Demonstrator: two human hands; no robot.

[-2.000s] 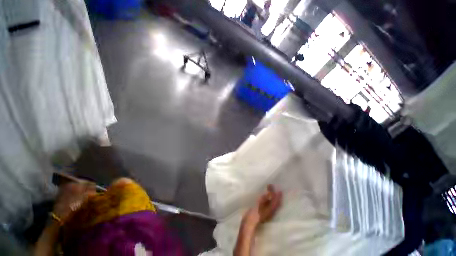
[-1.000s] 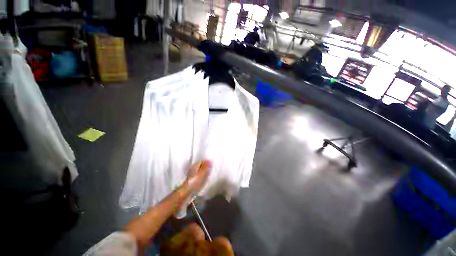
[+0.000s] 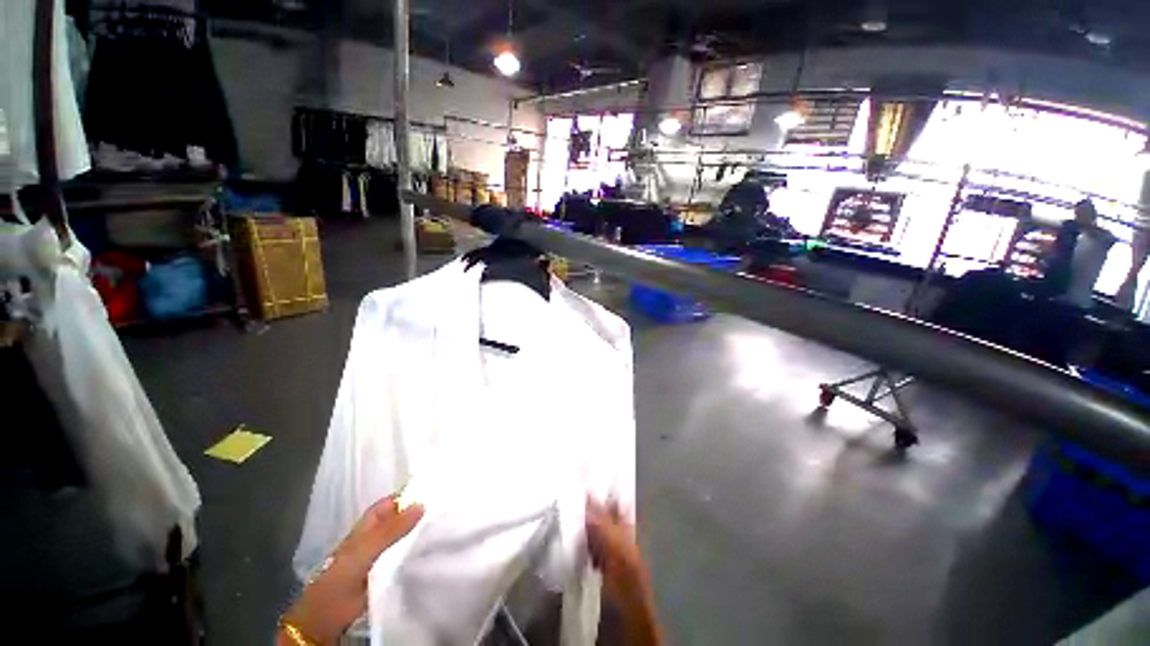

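Observation:
White long-sleeved shirts (image 3: 429,379) hang bunched on black hangers (image 3: 511,259) from the thick grey rail (image 3: 757,297), in the middle of the view. The front shirt is overexposed, with a dark label inside its neck. My left hand (image 3: 366,555) is at the lower left of the front shirt, its fingers closed on the cloth. A gold bangle shows at its wrist. My right hand (image 3: 614,549) is at the shirt's lower right edge, blurred, with its fingers against the cloth; whether it grips is unclear.
More white garments (image 3: 107,379) hang at the left. A yellow paper (image 3: 238,444) lies on the floor. A carton (image 3: 280,265) stands behind. A wheeled stand base (image 3: 870,404) and blue crates (image 3: 1091,505) are at the right. A person (image 3: 1085,259) is near the windows.
The view has swung left and up from the laid garment to the hanging shirts. My left hand now holds shirt cloth, and my right hand has come to the shirt's right edge.

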